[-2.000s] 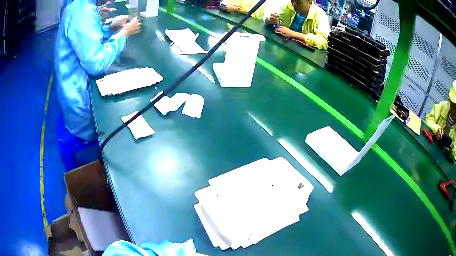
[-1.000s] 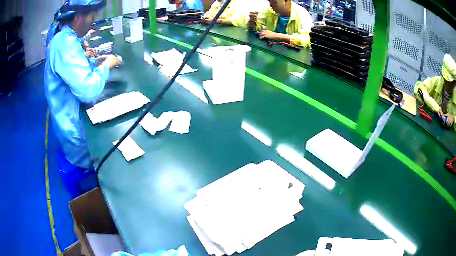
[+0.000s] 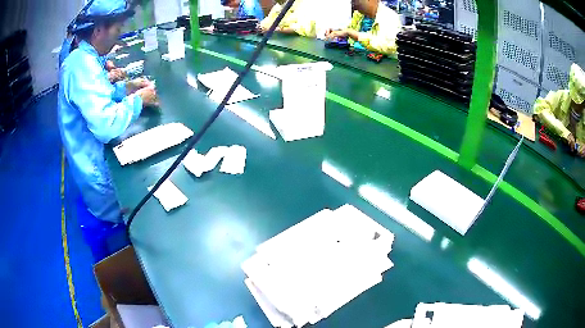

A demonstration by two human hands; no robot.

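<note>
A stack of flat white insert blanks (image 3: 321, 262) lies unevenly on the green belt in front of me. One white card insert (image 3: 471, 317) is cut off by the bottom edge at the right, with a small dark cut-out near its left end. An open white gift box (image 3: 449, 200) stands beyond the stack at the right, its lid raised. Only a bit of light blue sleeve shows at the bottom edge. Neither my left hand nor my right hand can be made out.
Another open white box (image 3: 303, 106) stands further up the belt (image 3: 359, 154). White card pieces (image 3: 232, 158) lie at the left. A black cable (image 3: 208, 125) crosses the view. A worker in blue (image 3: 96, 109) stands at far left. A green post (image 3: 481, 96) and black trays (image 3: 435, 64) are behind.
The view has tilted up and shifted. The white card insert at the bottom right has come into view since the first frame. Less of the blue sleeve shows at the bottom edge.
</note>
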